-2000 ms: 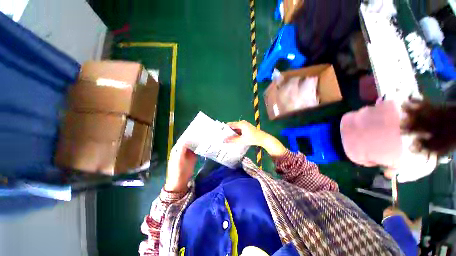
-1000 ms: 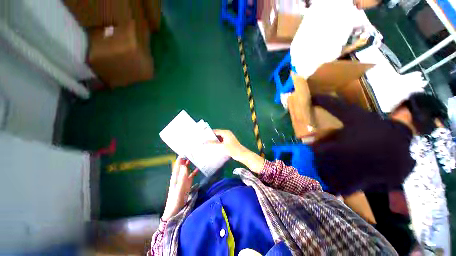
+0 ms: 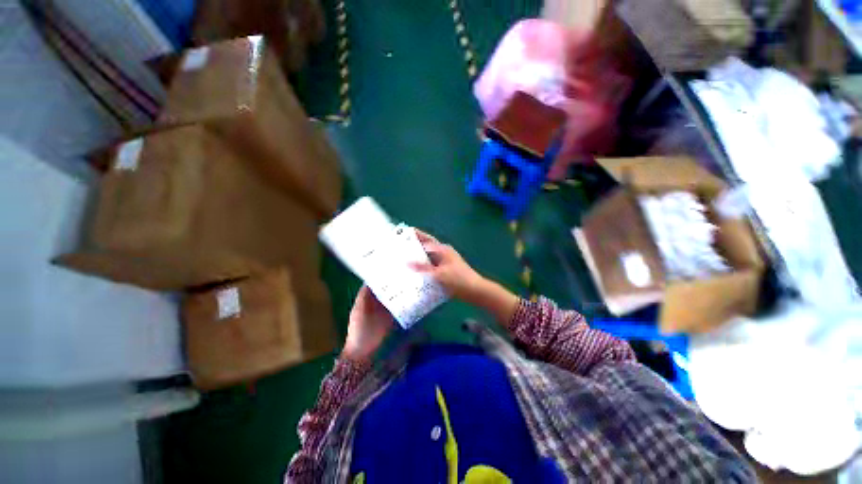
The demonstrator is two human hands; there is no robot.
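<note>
A white printed stack of label sheets (image 3: 383,260) is held in front of my body, tilted, with small print on its lower part. My right hand (image 3: 449,267) grips its right edge, with the thumb on top. My left hand (image 3: 369,321) is at its lower left edge and holds it from below; its fingers are partly hidden behind the sheets.
Brown cartons with white labels (image 3: 194,198) stand stacked on the left. An open carton (image 3: 714,298) with white packed items is on the right. A blue stool with a brown top (image 3: 526,123) stands ahead, near a pink bundle (image 3: 534,71). A bench with white goods (image 3: 756,123) runs along the right.
The surroundings have shifted as I move along the aisle: stacked cartons now show close on the left and an open filled carton on the right. The sheets stay in both hands.
</note>
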